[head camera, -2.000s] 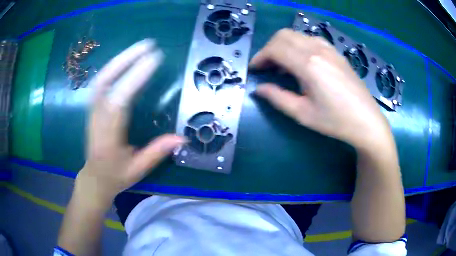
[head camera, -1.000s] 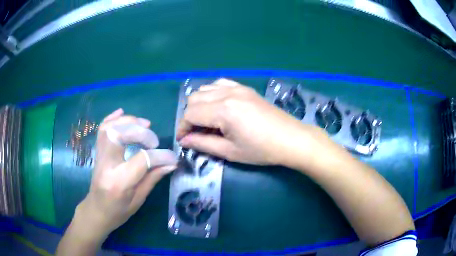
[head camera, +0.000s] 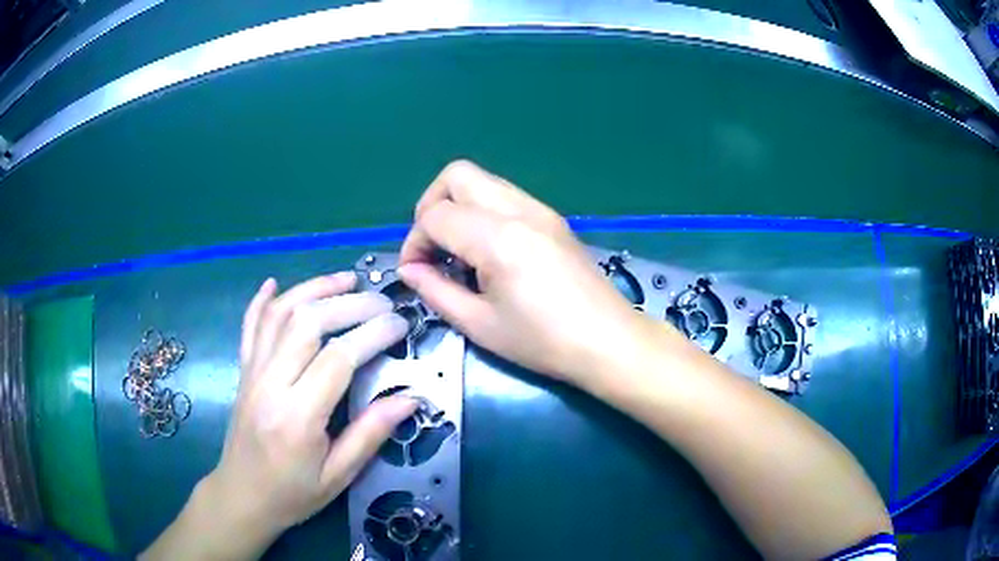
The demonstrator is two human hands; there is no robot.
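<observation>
The three-hole plate [head camera: 441, 378] lies upright in front of me, its lower end cut off by the frame edge. My left hand [head camera: 301, 384], with whitish finger cots on two fingers, lies over its left side. Those fingertips touch the top opening and the thumb is at the middle opening; the fingers are apart. My right hand [head camera: 509, 274] is over the plate's top end, thumb and fingers bent close together at the top opening's upper right edge. Whether they pinch a part is hidden. A loose pile of wire rings [head camera: 157, 384] lies at left.
A second three-hole plate [head camera: 738, 318] lies slanted at right, partly behind my right forearm. A dark stack of plates [head camera: 973, 334] stands at far right. A brownish edge-on stack [head camera: 13, 411] is at far left, beside a bright green patch [head camera: 66, 405]. A metal rail [head camera: 329, 49] runs beyond.
The view has shifted, so the bench sits lower in the frame. My left hand has gone from pinched fingers beside the plate to spread over it. My right hand has moved to the plate's top end.
</observation>
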